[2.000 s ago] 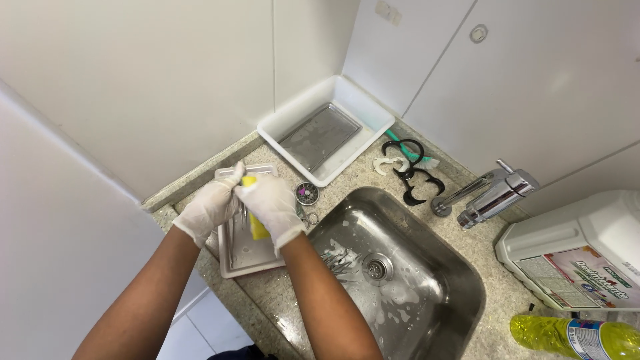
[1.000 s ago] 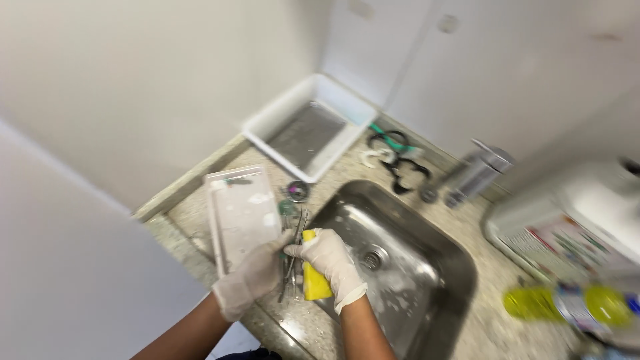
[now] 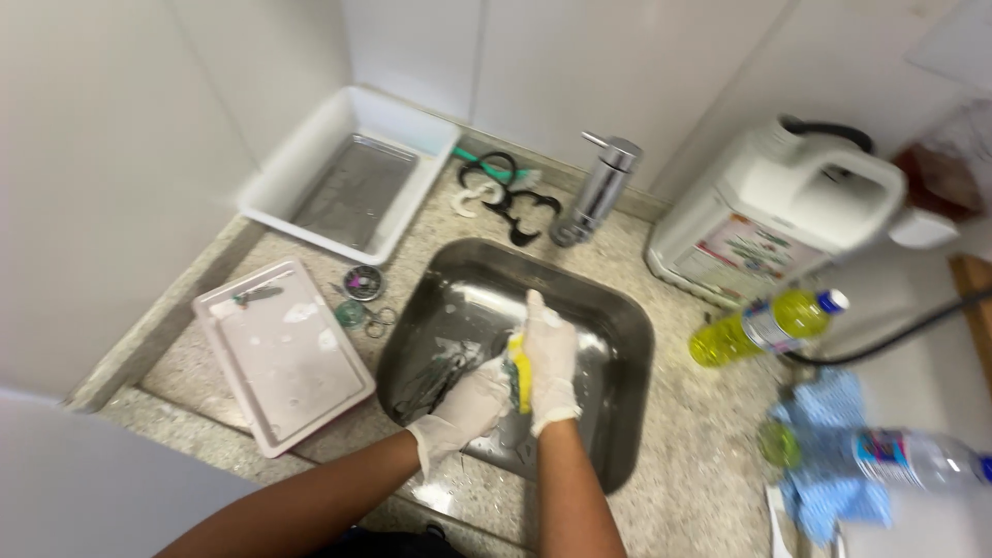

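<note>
Both hands wear whitish gloves and meet over the steel sink [image 3: 612, 387]. My right hand [image 3: 551, 356] holds a yellow sponge with a green side [image 3: 521, 372], its fingers pointing toward the tap. My left hand [image 3: 477, 399] touches the sponge's green side from the left; whether it holds a small thing there, I cannot tell. Several thin metal instruments [image 3: 434, 380] lie in the sink left of the hands. On the counter at the left, a pale pink tray [image 3: 283, 356] carries suds and a small item near its far edge.
Behind the pink tray stands a white basin [image 3: 418, 209] with a metal tray inside. Black holders [image 3: 515, 209] and a green brush [image 3: 496, 169] lie by the chrome tap [image 3: 601, 190]. To the right are a large white jug [image 3: 759, 217], a yellow-green bottle [image 3: 744, 329], and blue cloth [image 3: 833, 496] under another bottle.
Both hands have moved from the pink tray, past the counter beside it, to over the sink, the sponge still in my right hand. The view has shifted right.
</note>
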